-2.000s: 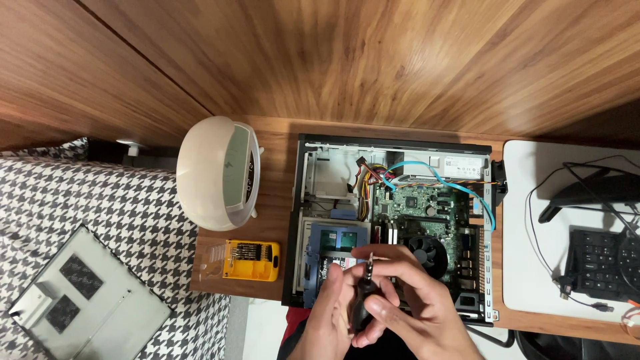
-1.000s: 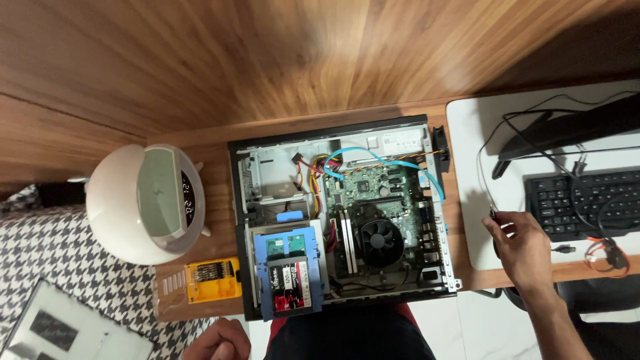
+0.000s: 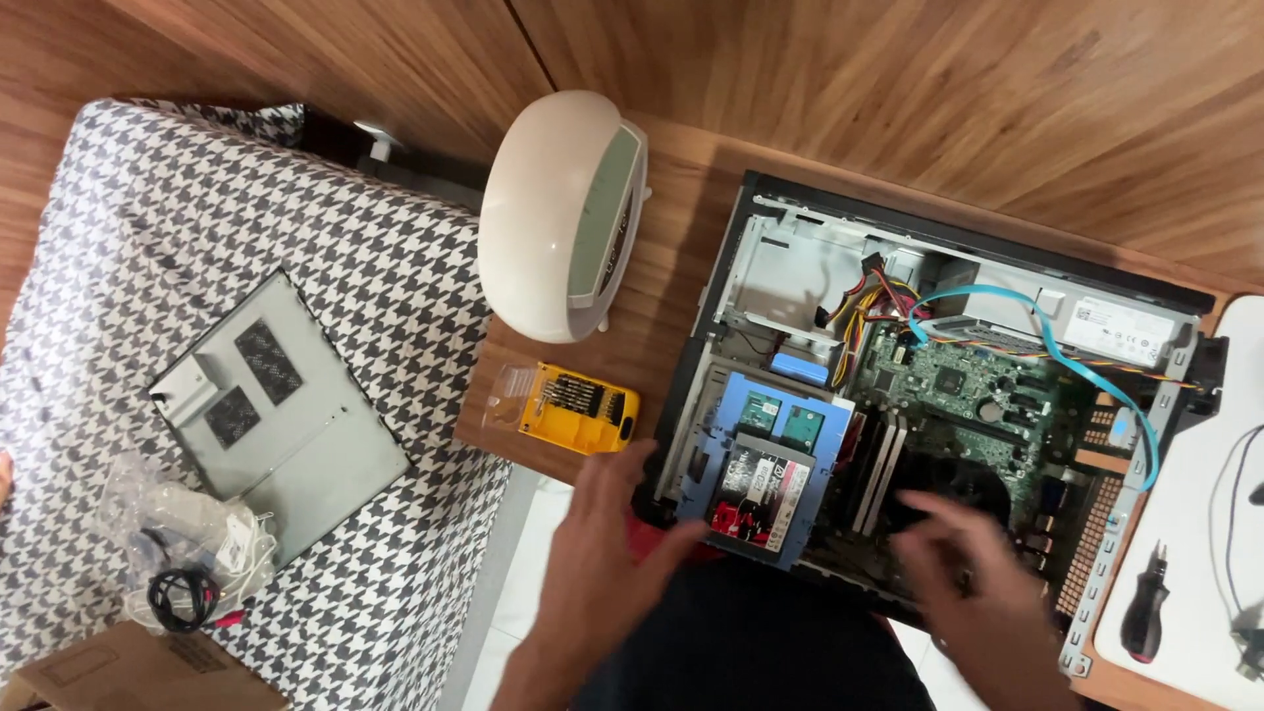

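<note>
An uncovered desktop computer case (image 3: 987, 444) lies on the wooden desk, its motherboard (image 3: 948, 380) showing. At its lower left, a solid-state drive (image 3: 760, 494) sits in a blue drive bracket (image 3: 834, 434). My left hand (image 3: 612, 553) is at the case's left front corner beside the bracket, fingers spread, holding nothing. Blurred, my right hand (image 3: 973, 592) is over the lower part of the case near the CPU fan (image 3: 958, 489); whether it holds anything is unclear. A blue SATA cable (image 3: 1071, 365) loops over the board. The screwdriver (image 3: 1145, 612) lies on the white surface at right.
A yellow bit case (image 3: 583, 415) sits open at the desk's left edge, below a white rounded clock (image 3: 543, 217). On the houndstooth cloth (image 3: 395, 247) lie a metal side panel (image 3: 286, 405), bagged cables (image 3: 197, 563) and a cardboard box (image 3: 138, 671). Part of a finger shows at the far left.
Two seconds ago both hands held the screwdriver over the case; now it lies on the white surface. My right hand has come back from there to the case. The view has swung left.
</note>
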